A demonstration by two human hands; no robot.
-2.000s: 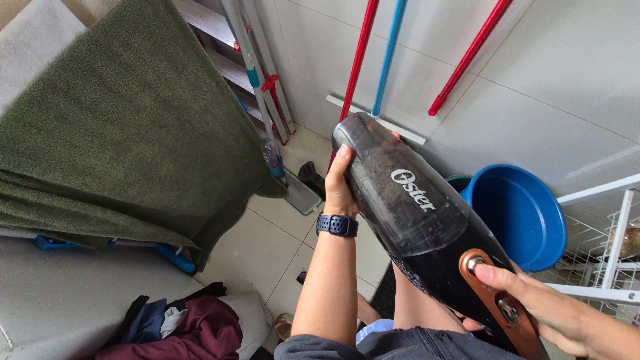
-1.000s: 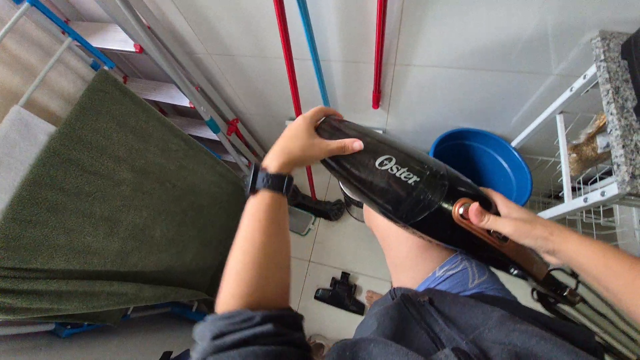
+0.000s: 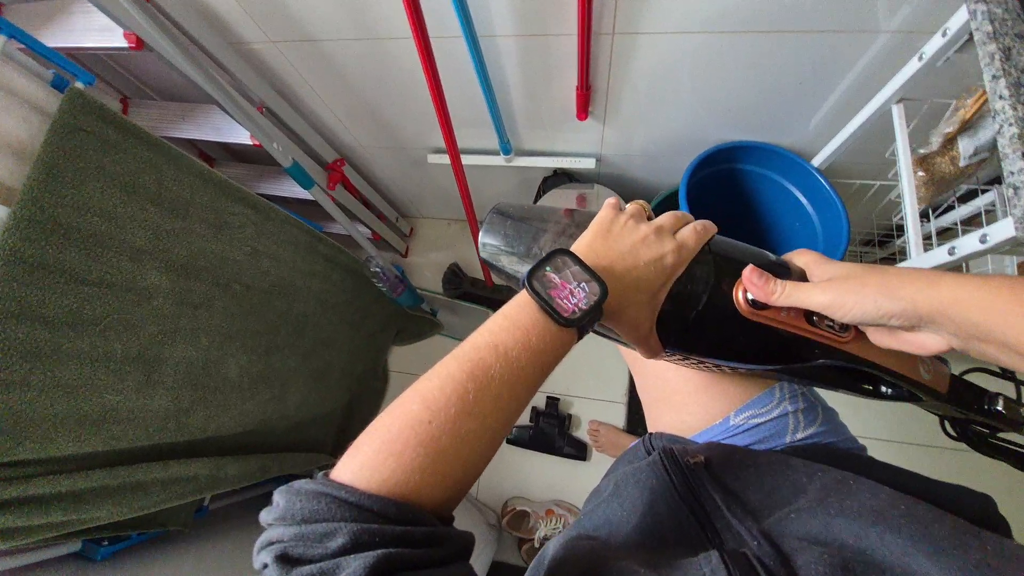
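Note:
A black Oster handheld vacuum cleaner (image 3: 712,312) with a clear, dusty front canister (image 3: 520,232) lies across my lap, its front end to the left. My left hand (image 3: 640,268), with a ring and a smartwatch (image 3: 566,288) on the wrist, wraps over the canister near the joint with the black body. Around the handle end is my right hand (image 3: 840,300), its thumb on the copper-coloured control panel (image 3: 788,316). A black cord (image 3: 984,408) hangs at the rear. On the floor below rests a black floor nozzle (image 3: 550,432).
A blue plastic basin (image 3: 764,200) stands behind the vacuum, beside a white wire rack (image 3: 908,184). Red and blue poles (image 3: 436,104) lean at the tiled wall. To the left are an aluminium ladder (image 3: 188,122) and a green towel (image 3: 200,320) on a drying rack. Sneakers (image 3: 538,518) sit below.
My left hand has moved from the canister's front tip back towards the body, covering the brand lettering seen earlier. My right hand stays on the handle. The view has shifted.

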